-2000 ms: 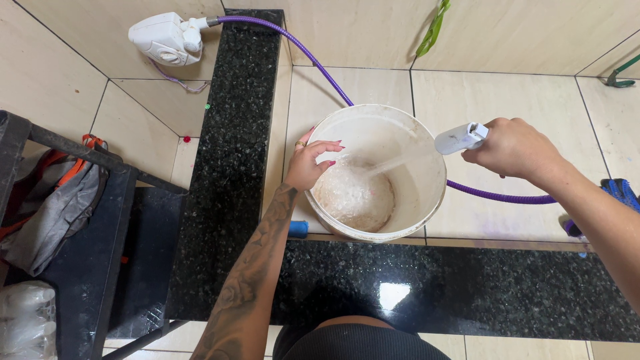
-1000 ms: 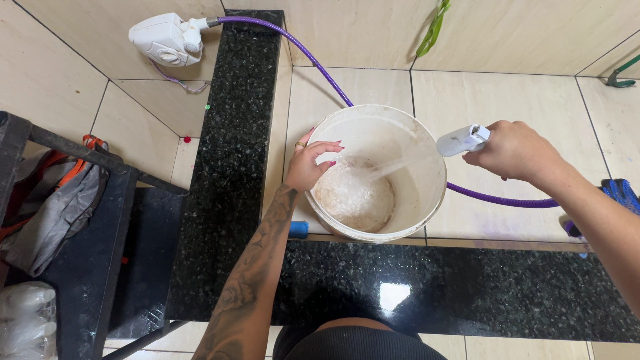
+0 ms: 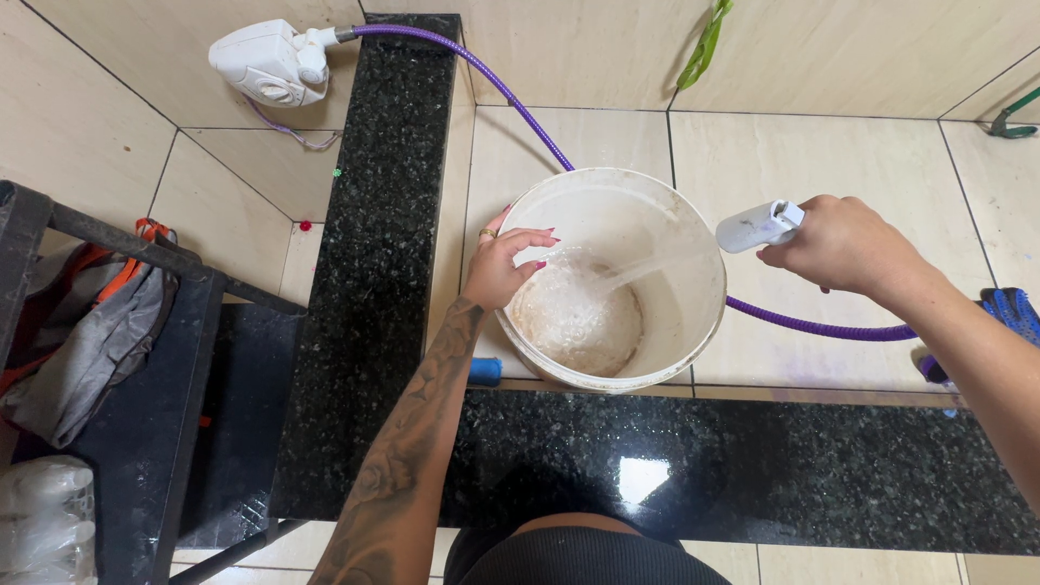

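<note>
A white plastic bucket (image 3: 682, 325) stands in the tiled basin, its inside stained brown near the bottom, with frothing water (image 3: 569, 313) in it. My left hand (image 3: 505, 264) grips the bucket's left rim, thumb and fingers reaching over the edge. Off the bucket's right side, my right hand (image 3: 837, 244) is closed around a white hand shower (image 3: 751, 227), from which a stream of water runs down into the bucket. A purple hose (image 3: 812, 327) passes behind the bucket and out to the right, below my right hand.
Black granite ledges (image 3: 731, 463) border the basin in front and at left. A white electric shower unit (image 3: 272, 63) is at the upper left, joined to the hose. A blue cylindrical object (image 3: 485, 371) lies by the bucket. At left, a dark metal rack (image 3: 122, 236) holds cloth; a blue glove (image 3: 1011, 313) lies right.
</note>
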